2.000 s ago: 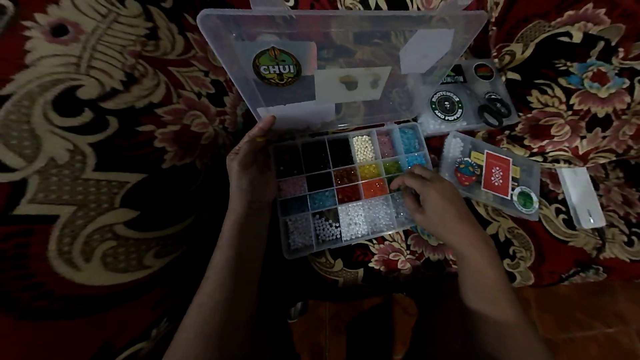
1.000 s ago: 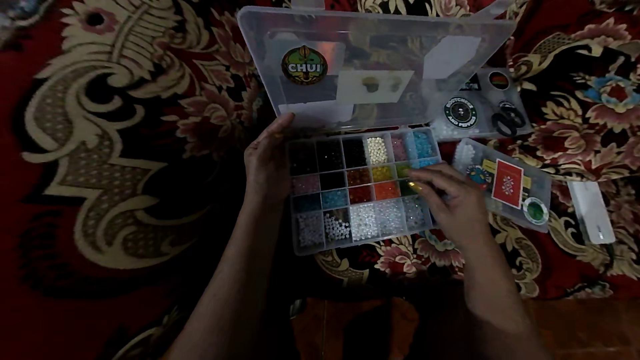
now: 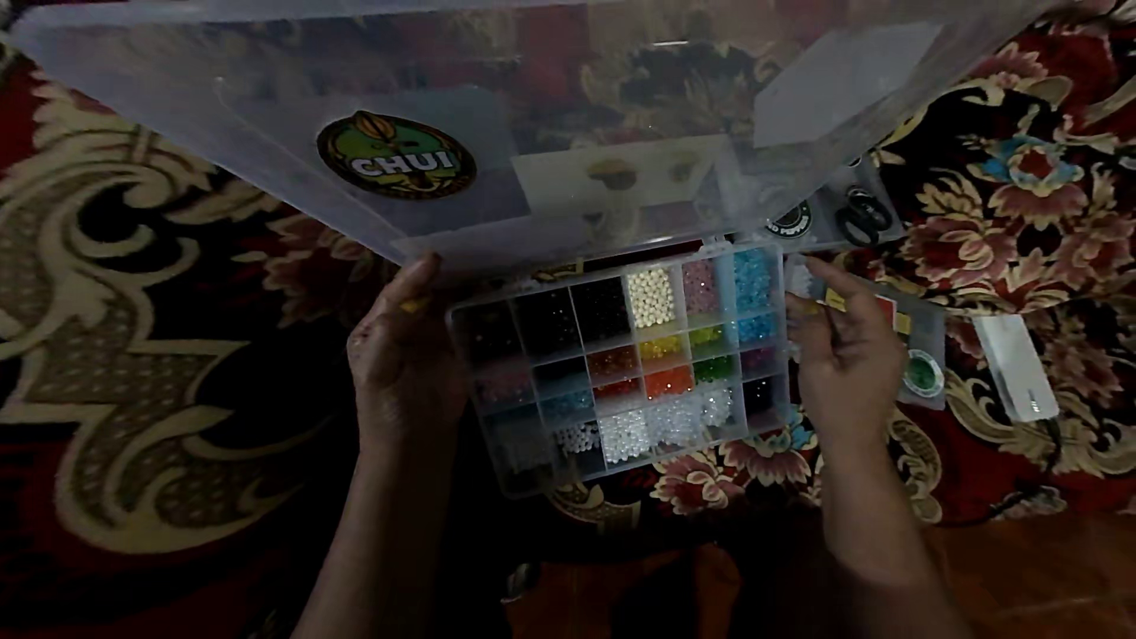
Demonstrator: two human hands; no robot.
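A clear plastic bead organizer box (image 3: 621,355) lies tilted in front of me with its divided compartments showing. Beads of many colours fill them: cream beads (image 3: 652,297), blue beads (image 3: 753,280), orange beads (image 3: 667,382), white beads (image 3: 625,435) and others. Its clear lid (image 3: 603,106), bearing stickers, stands raised at the far side. My left hand (image 3: 408,346) grips the left edge of the box, thumb up near the lid's corner. At the right edge, my right hand (image 3: 843,346) holds the box with its fingers along the side wall.
Behind my right hand lies a smaller clear case (image 3: 930,342) with a red card and a green round item (image 3: 923,373). Black-handled scissors (image 3: 863,216) rest on another clear case at the back right. A white rectangular object (image 3: 1016,366) lies far right on the patterned floral cloth (image 3: 1029,240).
My right hand has moved from above the bead compartments to the right edge of the box. The box now sits tilted, its lid looming larger toward the view.
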